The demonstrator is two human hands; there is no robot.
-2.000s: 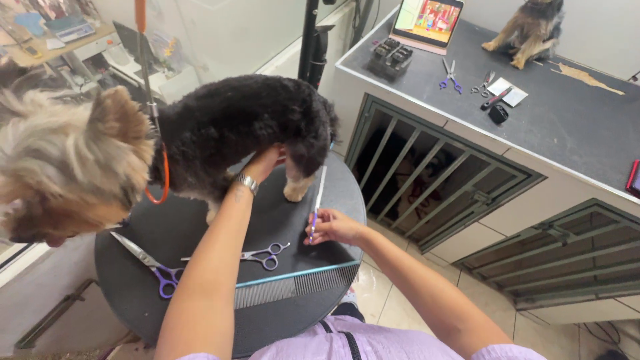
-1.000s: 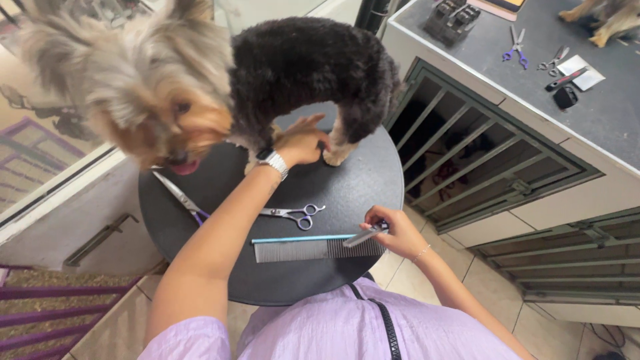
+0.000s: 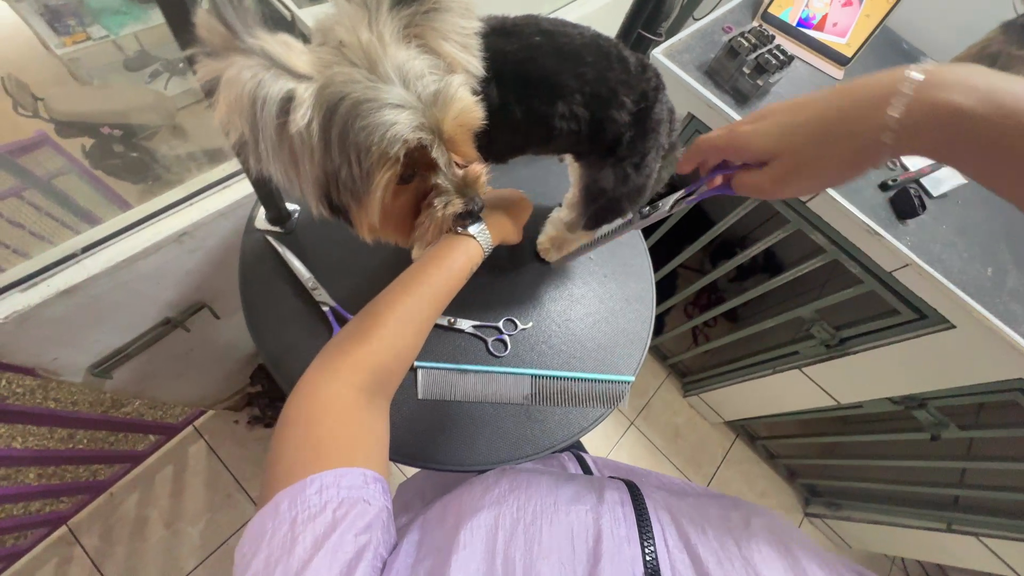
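Note:
A small dog (image 3: 576,88) with a dark clipped body and a long-haired tan and grey head stands on a round black grooming table (image 3: 552,304). My left hand (image 3: 508,216) is beneath the dog's muzzle and chest, its fingers partly hidden. My right hand (image 3: 744,156) grips the purple handles of thinning shears (image 3: 660,210), whose toothed blades lie beside the dog's hind paw. A steel comb with a blue spine (image 3: 524,386) lies near the table's front edge. Behind it rests a pair of scissors (image 3: 484,328), and purple-handled scissors (image 3: 300,276) lie at the left, partly behind my forearm.
At the right is a counter (image 3: 952,232) with black clipper blades in a holder (image 3: 748,62), a tablet (image 3: 828,24) and a small black item (image 3: 908,202). Barred cage doors (image 3: 752,272) are below it. A black post (image 3: 268,188) stands at the table's left edge.
My right hand has moved from near the comb up to the dog's rear, with the shears extended. The dog's head has turned and lowered over my left wrist.

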